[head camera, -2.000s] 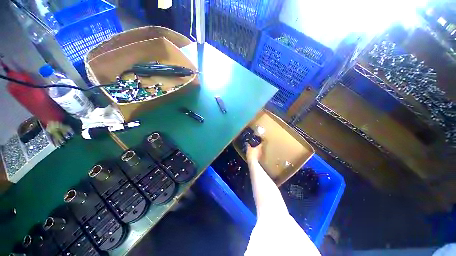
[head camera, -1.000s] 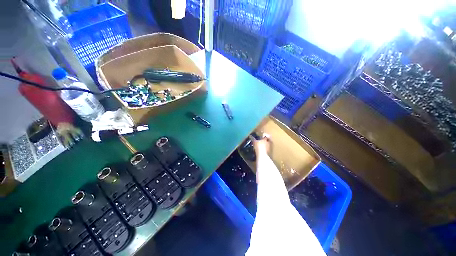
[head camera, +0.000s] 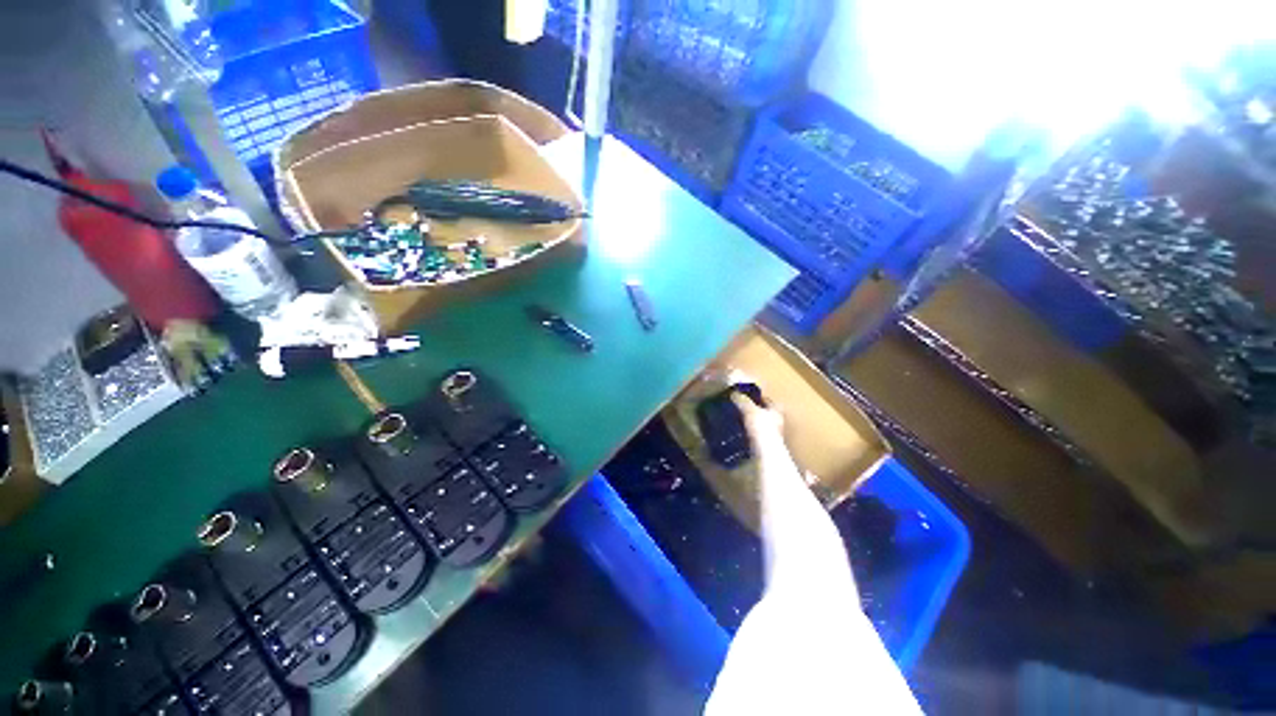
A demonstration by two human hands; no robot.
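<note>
My right hand [head camera: 759,417] reaches down into a small cardboard carton [head camera: 826,420] beyond the bench's right edge. Its fingers grip the edge of a dark part, seemingly a black cover [head camera: 728,427]; the fingertips are partly hidden. My left hand is not in view. Several black housings [head camera: 367,548] lie side by side along the bench's front edge, open side up, rounded ends toward the edge. Each has a ring-like collar [head camera: 298,469] at its narrow far end.
The carton rests on a blue crate [head camera: 940,539] holding dark parts. On the green bench [head camera: 630,378] stand a large carton [head camera: 420,287] with metal fittings and a dark driver [head camera: 490,204], a bottle [head camera: 238,266], a red object [head camera: 119,238] and a parts tray [head camera: 84,427]. Two small black items lie nearby.
My right hand has moved slightly right inside the small carton. The dark part at my fingers now shows more clearly. The view has shifted slightly; the housings remain in their row.
</note>
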